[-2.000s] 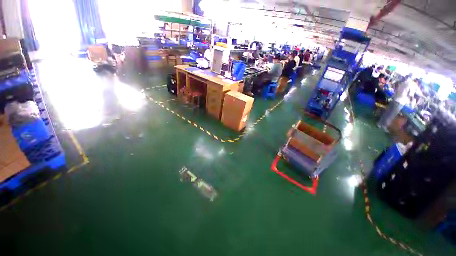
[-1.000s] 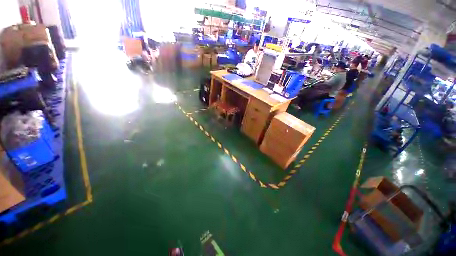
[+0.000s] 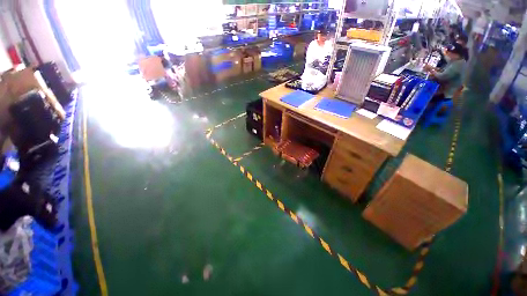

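Neither of my hands is in the picture. Nearest in front of me is a wooden desk (image 3: 363,128) with drawers on its right side. Two blue folders (image 3: 335,107) lie flat on its top. A blue file holder (image 3: 419,95) with folders stands at its right end, with white paper sheets (image 3: 392,128) beside it. A closed brown carton (image 3: 417,199) stands on the floor by the desk's right front corner. A stool (image 3: 299,154) with a reddish-brown seat is partly under the desk.
Yellow-black tape (image 3: 300,224) runs on the green floor around the desk. Blue pallets and a blue crate (image 3: 43,257) holding clear plastic stand at the left edge. A person in white (image 3: 318,53) is behind the desk; another person (image 3: 452,72) sits at the line on the right.
The desk and carton appear larger and nearer. The trolley with a red frame has gone out of view at the right. No hand shows in any frame.
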